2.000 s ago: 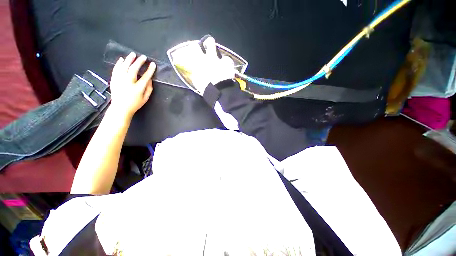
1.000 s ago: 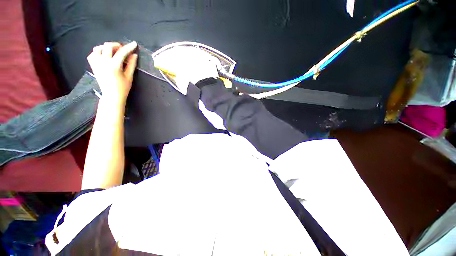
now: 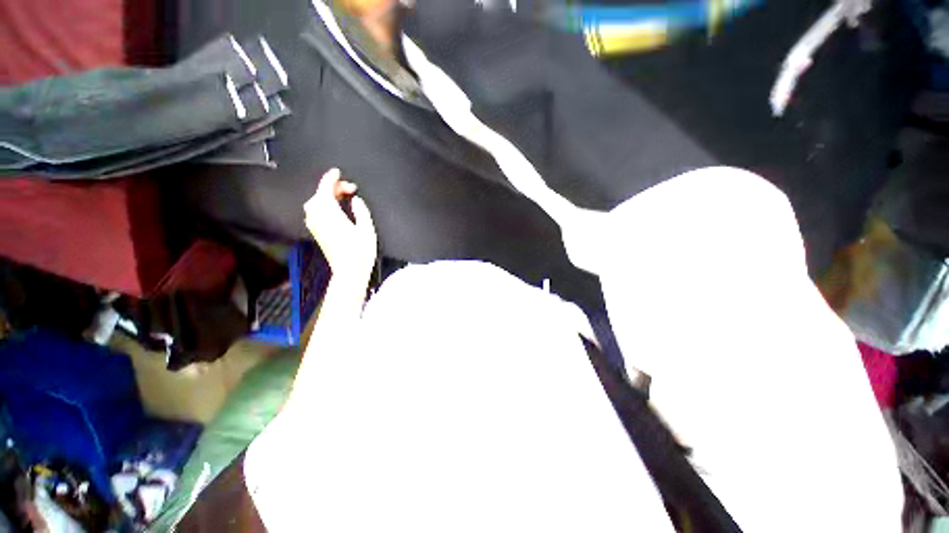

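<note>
My left hand (image 3: pixel 343 224) is at the near edge of the black table (image 3: pixel 447 213), fingers loosely curled, thumb apart, with nothing visible in it. My right arm reaches up to the top edge. An orange-brown blur (image 3: pixel 377 19) lies there; I cannot tell whether it is my right hand or part of the iron. A dark strip with a pale edge (image 3: pixel 359 62) curves down beside it. A bundle of dark strips (image 3: pixel 125 115) lies to the left, its ends marked with short white lines. The blue and yellow hoses (image 3: pixel 645 23) are blurred at the top.
The red-covered table (image 3: pixel 73 229) is under the bundle at left. Below it are a blue crate (image 3: pixel 295 302), blue cloth (image 3: pixel 62 390) and green cloth (image 3: pixel 245 416). A pale scrap (image 3: pixel 796 78) lies at the upper right. Pink cloth (image 3: pixel 877 373) shows at right.
The view has shifted. My left hand has let go of the strip and moved to the near table edge. My right arm now reaches to the top edge, and the iron's soleplate is no longer clearly visible.
</note>
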